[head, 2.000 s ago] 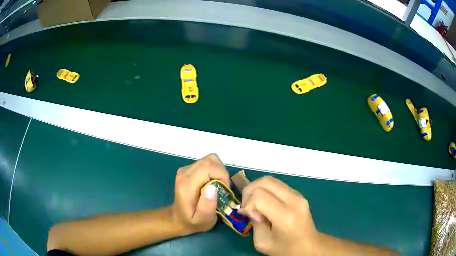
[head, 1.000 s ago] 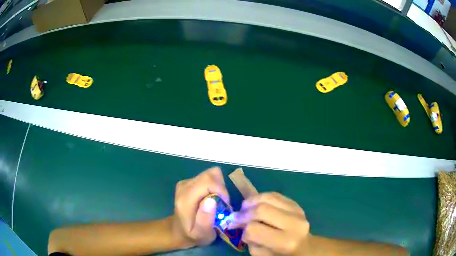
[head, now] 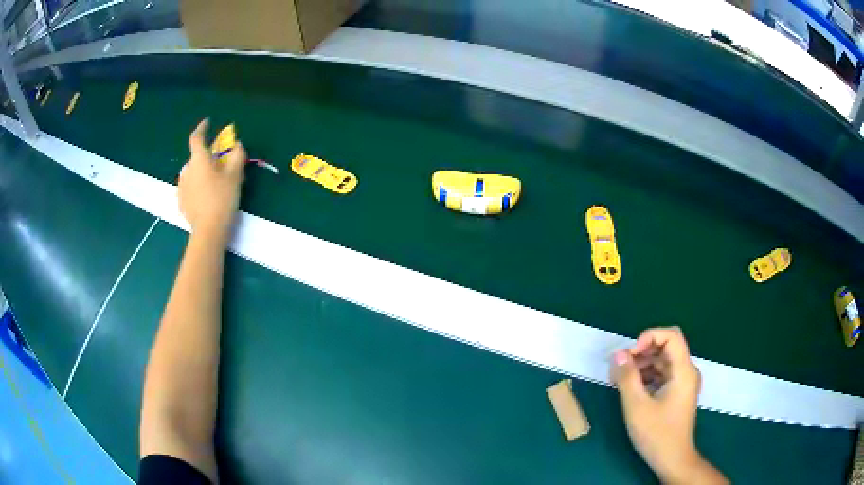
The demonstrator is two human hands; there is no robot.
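My left hand (head: 210, 180) is stretched over the belt at the left. Its thumb and fingers are around a yellow car shell (head: 225, 140); whether they grip it is unclear. Red and white wire leads (head: 261, 165) stick out to the right of that shell. My right hand (head: 660, 393) is over the white rail's near edge, fingers loosely curled and apart, with nothing seen in it. Another shell (head: 477, 192) with blue and white markings lies on the belt between my hands. A small tan strip (head: 568, 410) lies on the bench left of my right hand.
Flat yellow base plates (head: 324, 174) lie along the green belt, one of them (head: 603, 244) beyond my right hand. A marked shell (head: 848, 315) is at the far right. A white rail (head: 398, 293) separates belt and bench. A cardboard box (head: 256, 21) stands beyond the belt.
My hands have parted, and the shell they worked on is no longer between them. My left hand has moved left and forward onto the belt. The view has shifted left.
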